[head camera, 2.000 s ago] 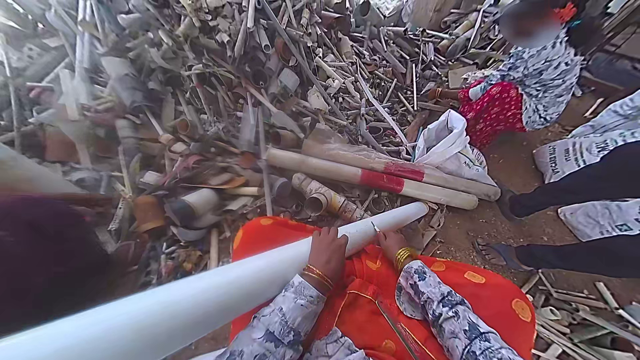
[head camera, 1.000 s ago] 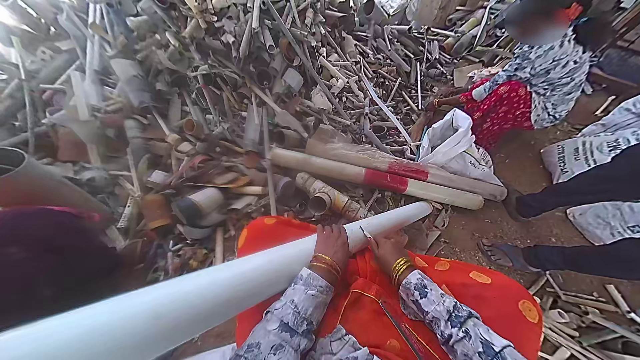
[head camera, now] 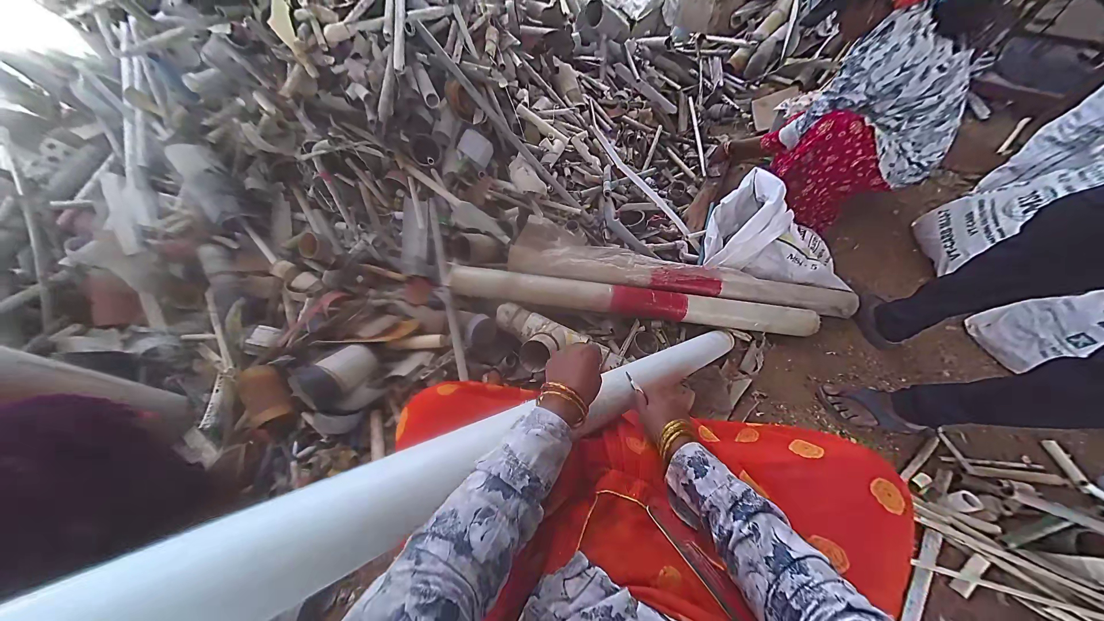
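Note:
A long white plastic pipe (head camera: 345, 509) slants across my lap from the lower left to its far end at upper right. My left hand (head camera: 573, 371) is closed over the pipe, steadying it from above. Close to the far end, my right hand (head camera: 662, 404) grips a small blade (head camera: 634, 384), whose tip stands against the pipe's side; its handle is hidden in the fingers. Orange patterned cloth (head camera: 802, 483) covers my lap, with a thin dark metal tool (head camera: 694, 565) lying on it.
Scrap pipes (head camera: 345, 172) heap up ahead and left. Two wrapped rolls with red bands (head camera: 552, 291) lie beyond my hands, beside a white sack (head camera: 759, 233). One person sits at upper right (head camera: 897, 95); another's sandalled foot (head camera: 871, 407) is at right. Pipe strips (head camera: 992, 517) lie lower right.
My left hand keeps its hold on the pipe. My right hand, with the blade, has shifted slightly along the pipe's side near the left hand.

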